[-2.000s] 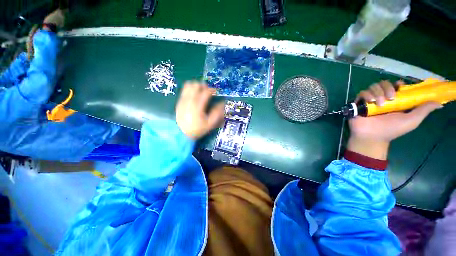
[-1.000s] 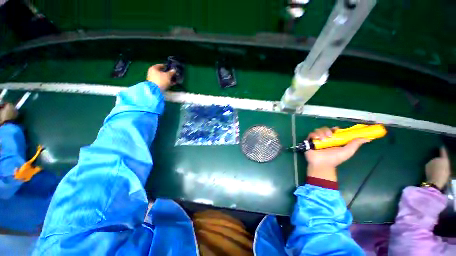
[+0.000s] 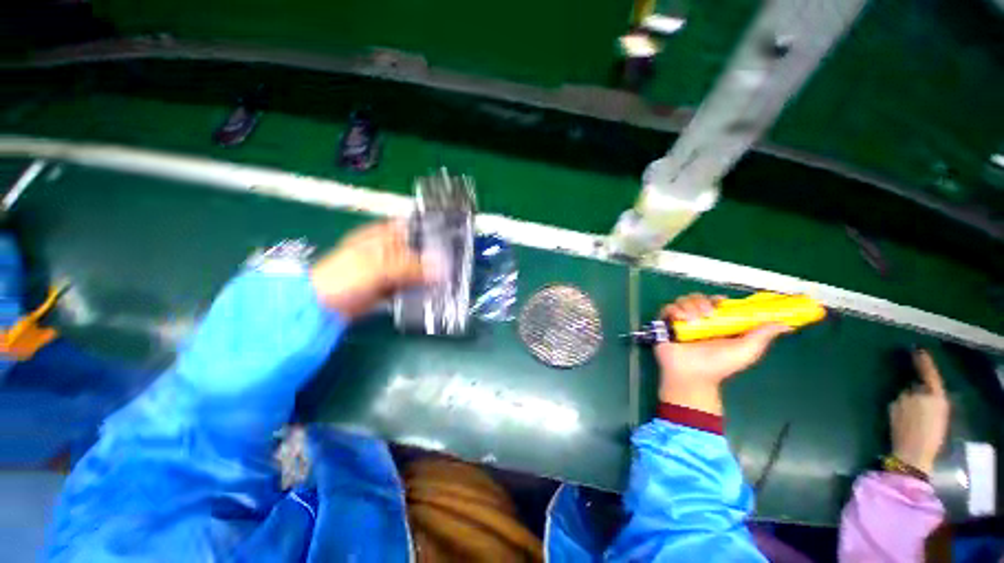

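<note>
My left hand (image 3: pixel 369 267) holds a phone assembly (image 3: pixel 444 253) above the bench, in front of the clear bag. Both are motion-blurred, and the phone's details cannot be read. The bag with blue parts (image 3: pixel 495 280) shows only at its right part; the phone covers the rest. My right hand (image 3: pixel 705 354) holds the yellow electric screwdriver (image 3: pixel 751 317), its bit pointing left towards the round screw dish (image 3: pixel 560 324). The bit is just right of the dish, not touching it. White strips (image 3: pixel 286 253) show partly behind my left sleeve.
Beyond the white edge, phones (image 3: pixel 359 141) lie on the green conveyor belt (image 3: pixel 297 138). A white post (image 3: pixel 672 198) rises behind the dish. Another person's hand (image 3: pixel 920 420) in a pink sleeve is at the right. An orange tool (image 3: pixel 31 330) is at the far left.
My left hand has come back from the conveyor towards me, bringing a phone over the bench and bag. My right hand still holds the screwdriver near the dish.
</note>
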